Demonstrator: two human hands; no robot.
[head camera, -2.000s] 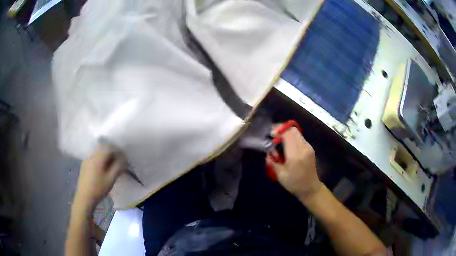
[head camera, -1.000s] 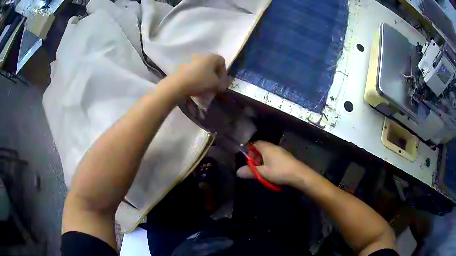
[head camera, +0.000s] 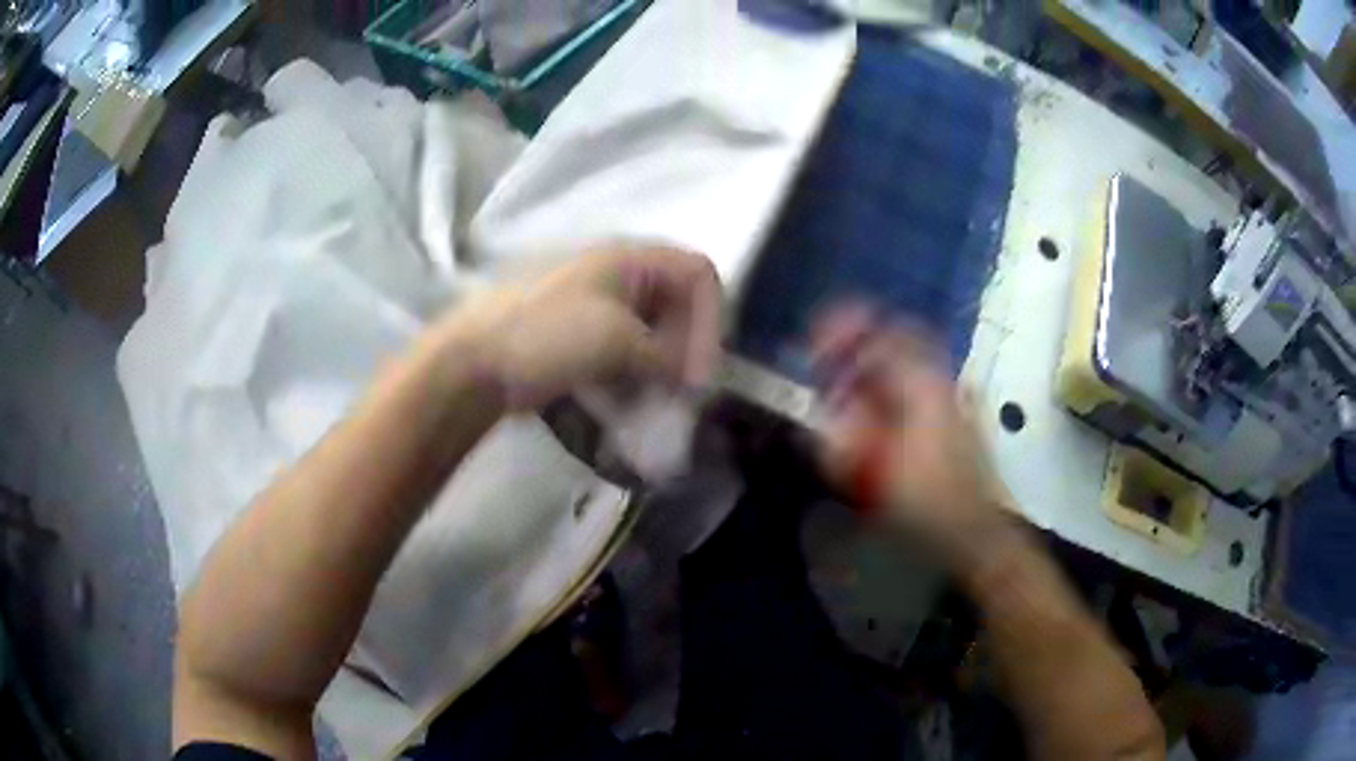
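Note:
Off-white fabric panels hang at the left and over my lap, with a tan serged edge on the lower one. Another panel reaches up to the table. My left hand, blurred, is closed at this panel's near corner, pinching fabric. My right hand, strongly blurred, is above the table's front edge and holds red-handled scissors, mostly hidden in the palm. A short pale strip spans between both hands. The scissor blades cannot be made out.
A dark blue cloth lies on the cream machine table. A cream and grey overlock machine stands at the right. A green crate holding greyish pieces is at the top. A grey floor shows at the left.
My left hand has moved from the lower left to the panel corner near the table. My right hand has risen with the scissors toward it. A pale strip now shows between them.

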